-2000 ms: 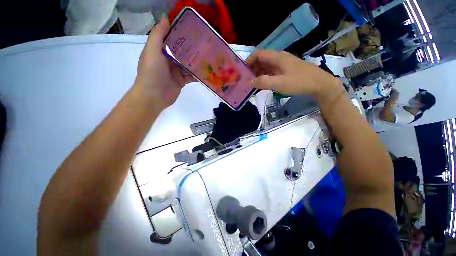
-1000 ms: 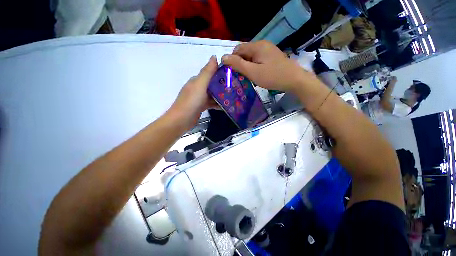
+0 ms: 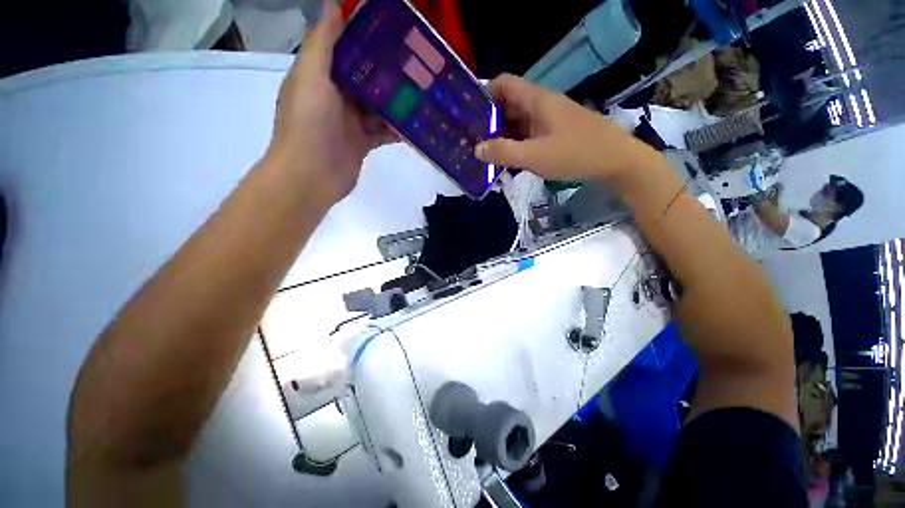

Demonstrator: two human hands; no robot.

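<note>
A smartphone point(image 3: 422, 94) with a lit purple screen and coloured tiles is held tilted above the sewing machine point(image 3: 496, 347). My left hand point(image 3: 323, 119) grips its upper left side. My right hand point(image 3: 551, 134) is at its lower right edge, with the thumb over the screen near the bottom and the fingers at the edge. A black fabric piece point(image 3: 466, 233) lies behind the machine head, below the phone. The presser foot and needle are hidden or too small to tell.
The white table point(image 3: 129, 228) curves away at left. A pale blue-green cylinder point(image 3: 585, 45) stands behind the machine. A red bag point(image 3: 447, 30) is past the table's far edge. Blue plastic point(image 3: 640, 382) lies below the machine. Another person point(image 3: 809, 218) sits at a machine at far right.
The phone screen went from a pink floral picture to a purple tiled screen. Since one second ago, the phone has moved up and left, and my right hand has shifted from its top to its lower edge.
</note>
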